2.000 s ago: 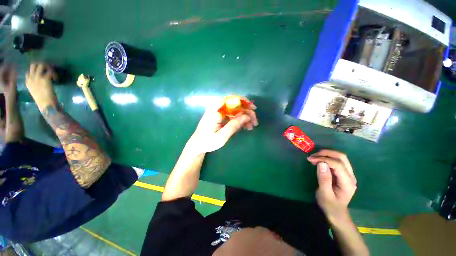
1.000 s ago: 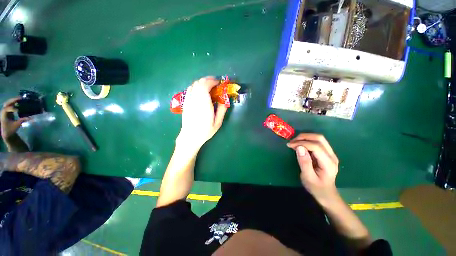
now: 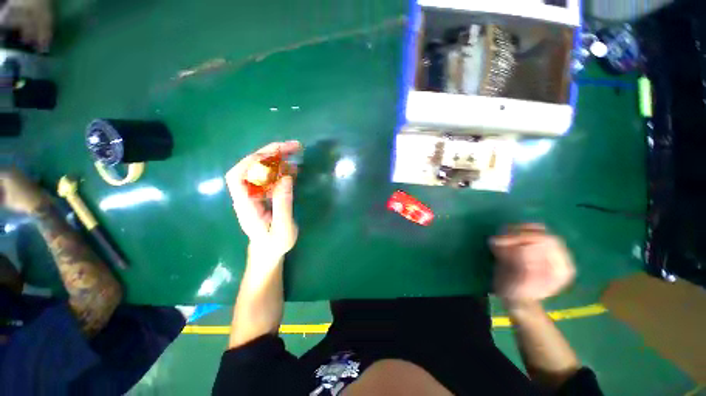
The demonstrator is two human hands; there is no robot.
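My left hand (image 3: 267, 205) holds an open red-orange snack packet (image 3: 265, 175) above the green bench, with orange food showing at its top. My fingers curl around the packet and hide part of it. My right hand (image 3: 532, 261) is blurred, over the bench's front edge at the right; its fingers look curled, and whether it holds anything cannot be told. A small red wrapper piece (image 3: 411, 208) lies on the bench between my hands.
A blue-and-white screw feeder (image 3: 491, 112) stands at the back right. A black cylindrical unit (image 3: 138, 141), a tape roll (image 3: 119, 173) and a hammer (image 3: 91, 222) lie at left. A neighbour's tattooed arm (image 3: 77, 271) is at far left. Black trays (image 3: 677, 155) stand at far right.
My left hand has moved left and turned, so the packet's open top faces up. My right hand has moved right, away from the wrapper piece. The view has shifted.
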